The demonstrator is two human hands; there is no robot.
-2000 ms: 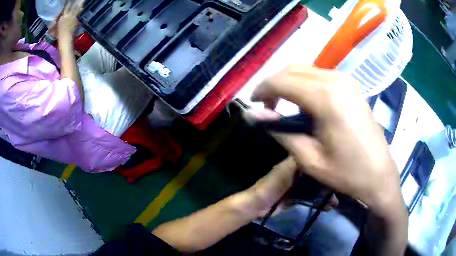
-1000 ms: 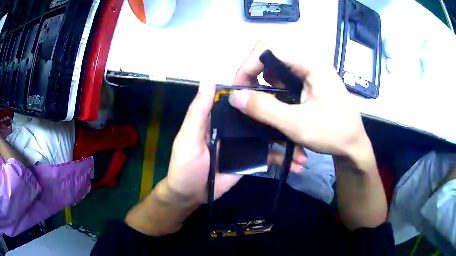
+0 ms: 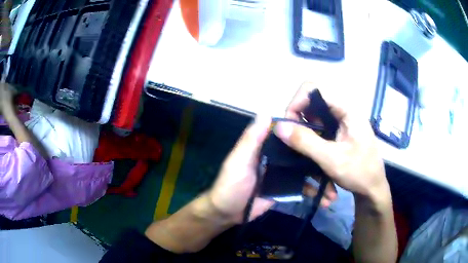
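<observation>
A black phone middle frame (image 3: 290,154) is held above my lap, with gold patches at its far and near ends. A dark sheet with a shiny edge hangs in its window. My left hand (image 3: 238,172) holds the frame's left side. My right hand (image 3: 338,149) holds the upper right side, its thumb pressed on the far end. Black tweezers (image 3: 323,114) are tucked in my right hand; their tip is hidden. The image is blurred.
Two waiting frames (image 3: 395,95) lie on the white bench (image 3: 241,77). Black parts trays (image 3: 77,56) with a red edge stand at the left. A white and orange fan part (image 3: 208,23) is behind. A person in a pink top (image 3: 25,174) sits left.
From two seconds ago, my right hand has come down onto the frame's far end. Since one second ago, the view has shifted; both hands keep nearly the same hold.
</observation>
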